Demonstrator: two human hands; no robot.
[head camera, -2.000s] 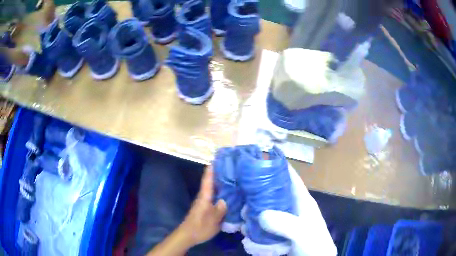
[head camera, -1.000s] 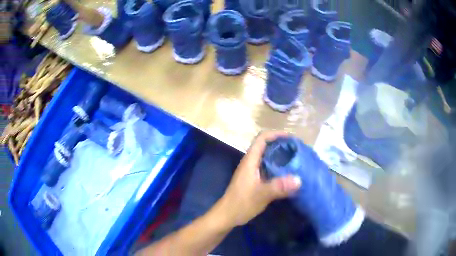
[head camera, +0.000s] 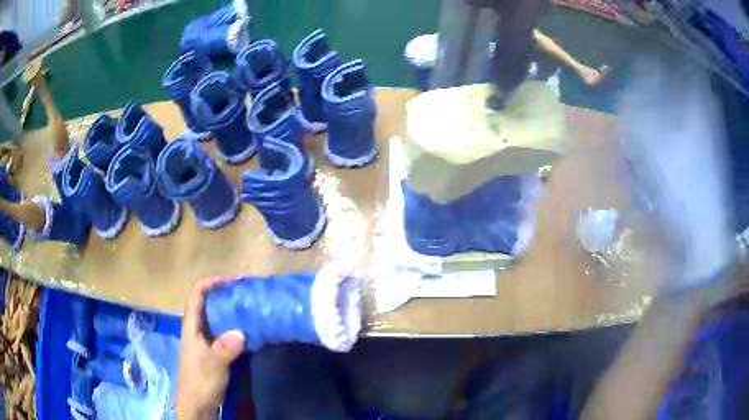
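Observation:
My bare left hand (head camera: 207, 353) grips a blue boot upper (head camera: 267, 310), lying sideways over the bench's front edge with its white fleece trim to the right. My gloved right hand (head camera: 677, 156) is raised at the right, strongly blurred; whether it holds anything cannot be told. Another blue upper (head camera: 460, 217) lies under the cream press pad (head camera: 484, 135), its fleece end to the right. The small white glue bottle (head camera: 597, 228) is on the bench right of the press.
Several uppers (head camera: 283, 193) stand on the brown bench top (head camera: 164, 267) at left. A crumpled white cloth (head camera: 398, 279) lies by the press base. The dark press arm (head camera: 517, 49) rises above the pad. A blue crate (head camera: 53, 328) with more uppers is below left. A wooden-handled tool (head camera: 567, 56) lies behind.
The view has swung left, then back right. The two uppers held together have parted; my left hand now holds one, turned sideways. My right hand has moved away to the far right.

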